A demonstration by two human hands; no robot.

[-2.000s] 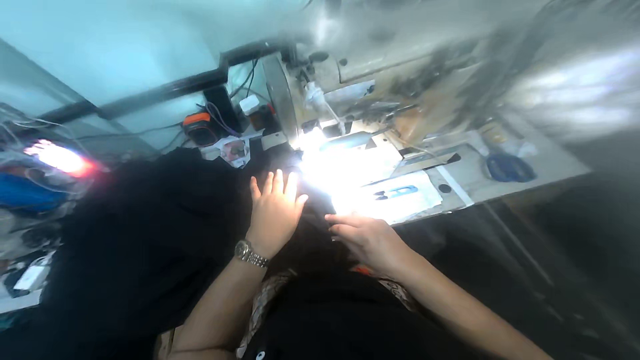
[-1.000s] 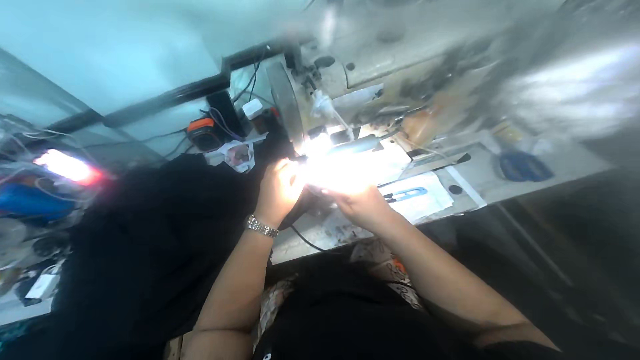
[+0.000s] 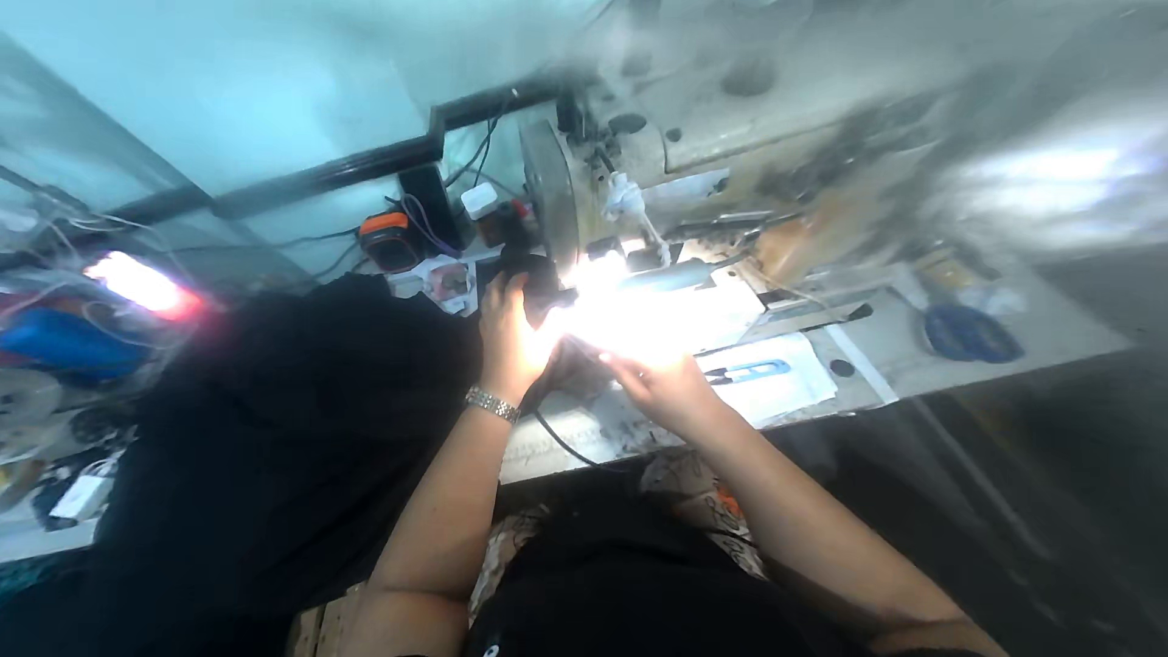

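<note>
Under the head of a sewing machine (image 3: pixel 552 192), a glaring lamp washes out the work spot. My left hand (image 3: pixel 513 342), a metal watch band at its wrist, touches dark fabric at the left of the glare, fingers bent. My right hand (image 3: pixel 662 379) lies to the right with its fingertips at the edge of a dark piece of cloth (image 3: pixel 579 370); glare hides part of its fingers. Whether either hand pinches the cloth is not clear. A large heap of black fabric (image 3: pixel 310 411) lies left of my left forearm. Blue thread snips (image 3: pixel 762 370) rest on white paper right of my right hand.
A dark blue object (image 3: pixel 972 333) lies at the table's right end. Behind the fabric stand an orange and black object (image 3: pixel 391 239) and a small white-capped bottle (image 3: pixel 482 205). A lit lamp (image 3: pixel 141 283) glows at the left. A black cord (image 3: pixel 566 443) hangs over the front edge.
My left hand, spread flat on black fabric two seconds ago, has moved in beside the machine with its fingers bent. Dark fabric has left the table's front edge, which now shows between my forearms.
</note>
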